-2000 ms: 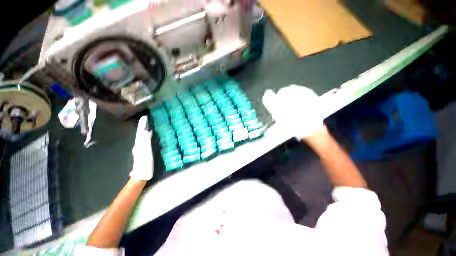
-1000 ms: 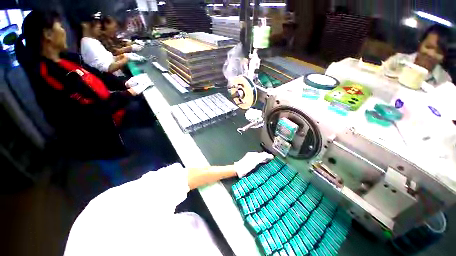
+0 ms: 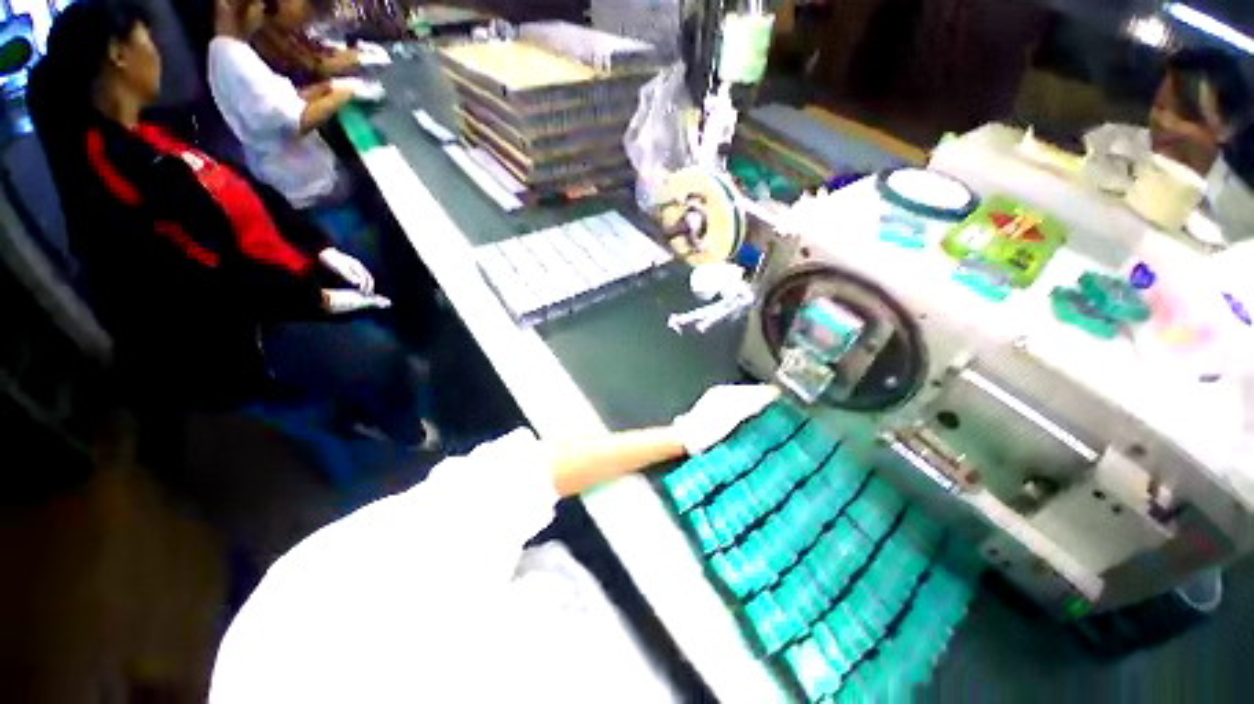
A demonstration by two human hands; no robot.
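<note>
Several rows of teal-green taped pieces [image 3: 825,536] lie as a block on the dark green mat, cut off by the bottom edge. My left hand [image 3: 729,417], in a white glove, rests at the block's far left corner, just below the taping machine's round opening. Its fingertips are partly hidden and blurred, so its grip is unclear. My right hand is out of the picture. The taping machine [image 3: 963,360] stands behind the block, with a teal-and-silver part [image 3: 825,330] in its black ring [image 3: 901,360].
A block of silver-grey pieces [image 3: 571,264] lies left of the tape reel [image 3: 704,217]. Behind it are stacked trays [image 3: 536,117] and a clear bag [image 3: 657,131]. Workers [image 3: 193,206] sit along the bench at left; another person [image 3: 1196,117] is behind the machine.
Since two seconds ago the view has swung left and my right hand has left the picture. In the last second, the neighbour in black and red has drawn their gloved hands back from the bench.
</note>
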